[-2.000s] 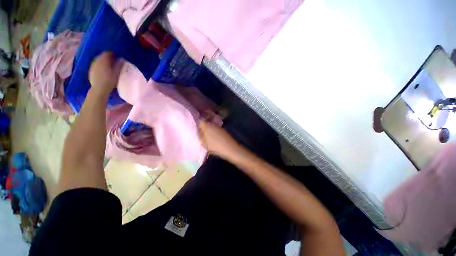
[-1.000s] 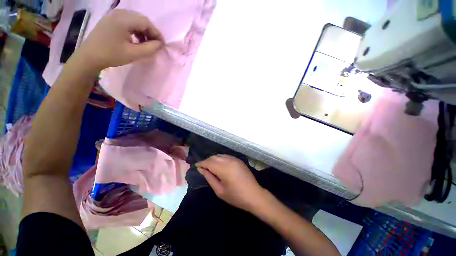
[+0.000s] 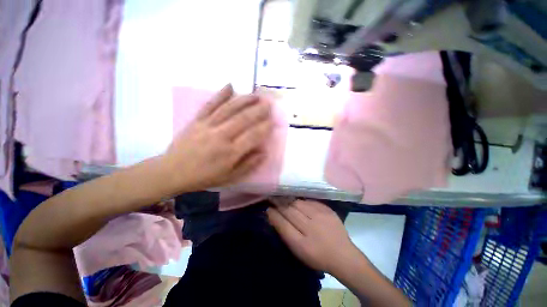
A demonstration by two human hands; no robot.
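A pink cut piece (image 3: pixel 195 114) lies on the white table left of the needle, its lower end hanging over the front edge. My left hand (image 3: pixel 231 141) lies flat on it, fingers spread, not gripping. My right hand (image 3: pixel 309 231) is just below the table edge, close to the hanging end of the piece; whether its fingertips hold the fabric cannot be told. The sewing machine head (image 3: pixel 420 30) is at the upper right, its needle area bright. A pile of small pink pieces (image 3: pixel 393 132) lies right of the needle plate (image 3: pixel 279 66).
Black-handled shears (image 3: pixel 471 147) lie right of the small pile. Long pink panel stacks (image 3: pixel 63 84) lie at the table's left. Crumpled pink fabric (image 3: pixel 132 237) hangs below left, by the lap. Blue crates (image 3: pixel 441 246) stand below the table at the right. The table's front edge (image 3: pixel 420 196) crosses the view.
The view has swung right. My left hand has moved from the left panel stack to the table before the needle, where a pink piece now lies under it. My right hand stays near the table edge.
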